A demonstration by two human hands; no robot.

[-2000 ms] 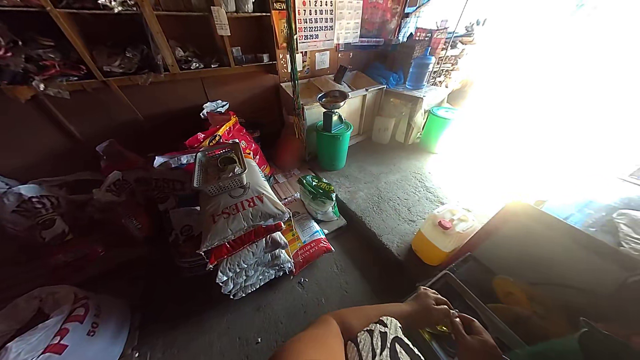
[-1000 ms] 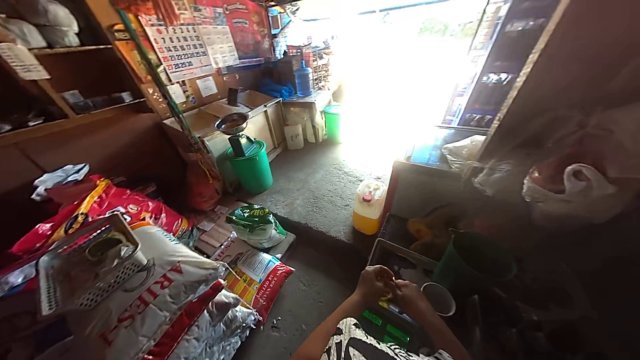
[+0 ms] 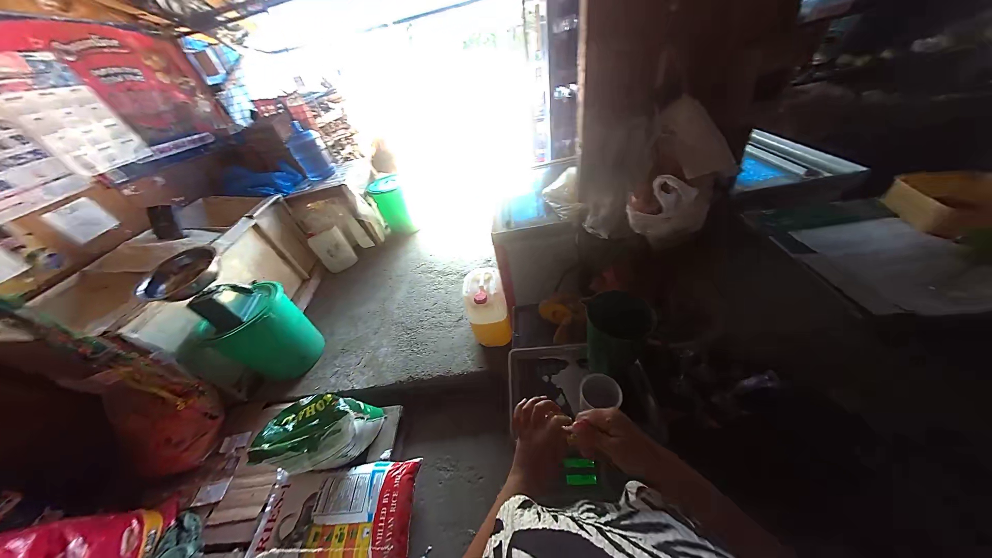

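Note:
My left hand (image 3: pixel 540 428) and my right hand (image 3: pixel 608 440) meet low in the view, in front of my patterned shirt (image 3: pixel 597 527). Their fingertips pinch something small and reddish between them, too small to name. Just beyond the right hand stands a translucent plastic cup (image 3: pixel 600 391). Behind the cup is a dark green container (image 3: pixel 618 329). A shallow plastic tray (image 3: pixel 546 353) lies beyond the left hand. Two bright green patches (image 3: pixel 580 472) show below the hands; what they belong to is unclear.
A jug of yellow liquid (image 3: pixel 488 310) stands on the concrete floor. Rice sacks (image 3: pixel 356 511) and a green sack (image 3: pixel 318 430) lie at lower left. A lidded green bucket (image 3: pixel 271 333) bears a scale with a metal bowl (image 3: pixel 178 273). Plastic bags (image 3: pixel 670 209) hang at right; a counter (image 3: pixel 891 256) lies beyond.
The view has swung right, bringing in the hanging bags and the counter. Both hands stay close together, low in the view.

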